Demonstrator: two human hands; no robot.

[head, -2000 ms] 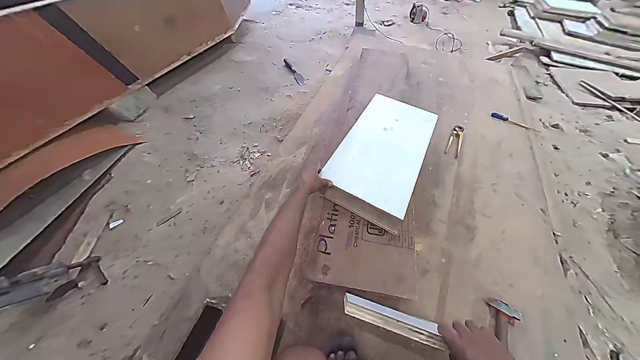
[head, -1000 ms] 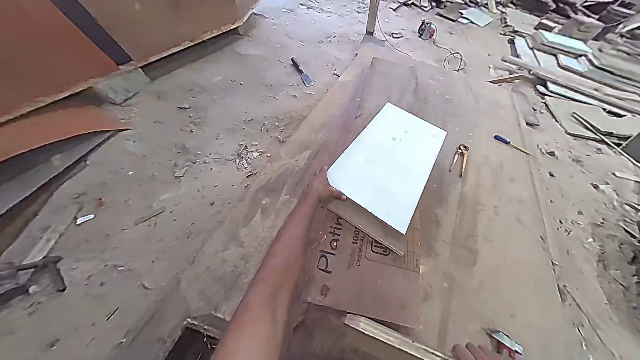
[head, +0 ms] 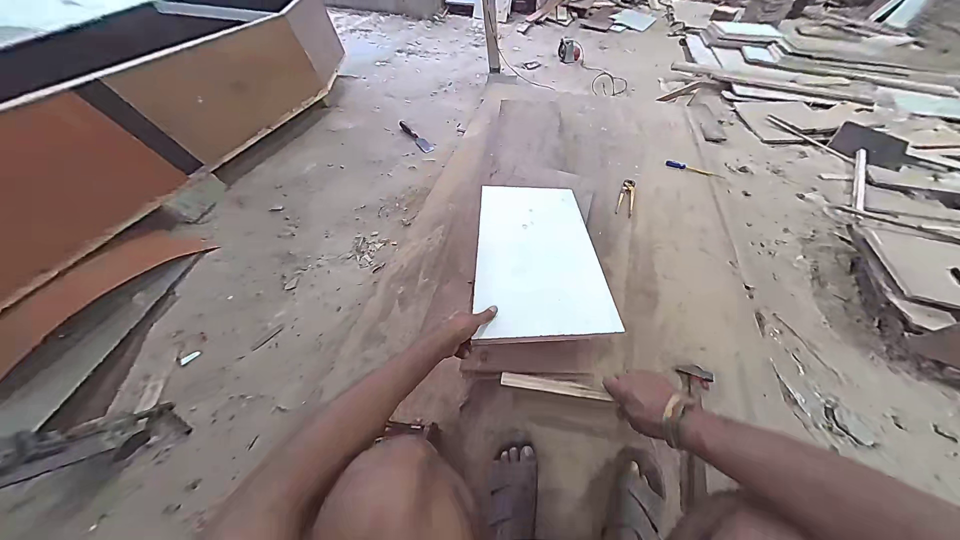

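A white rectangular board lies over a brown cardboard piece. My left hand grips its near left corner, thumb on top and fingers beneath. My right hand is at the right end of a narrow wooden strip; its fingertips touch or hold that end, and the finger closure is partly hidden. Just right of this hand, a hammer shows its head, with the handle partly behind my wrist. Yellow-handled pincers and a blue-handled screwdriver lie beyond on the large wooden sheet.
A putty knife lies on the sandy ground to the left. Large brown panels stand at the upper left. Stacked board offcuts lie at the right, and a corded power tool is at the back. My feet rest near the bottom.
The white board has turned to lie straighter, with my left hand still on its near left corner. The printing seen earlier on the cardboard is now covered. The view has shifted.
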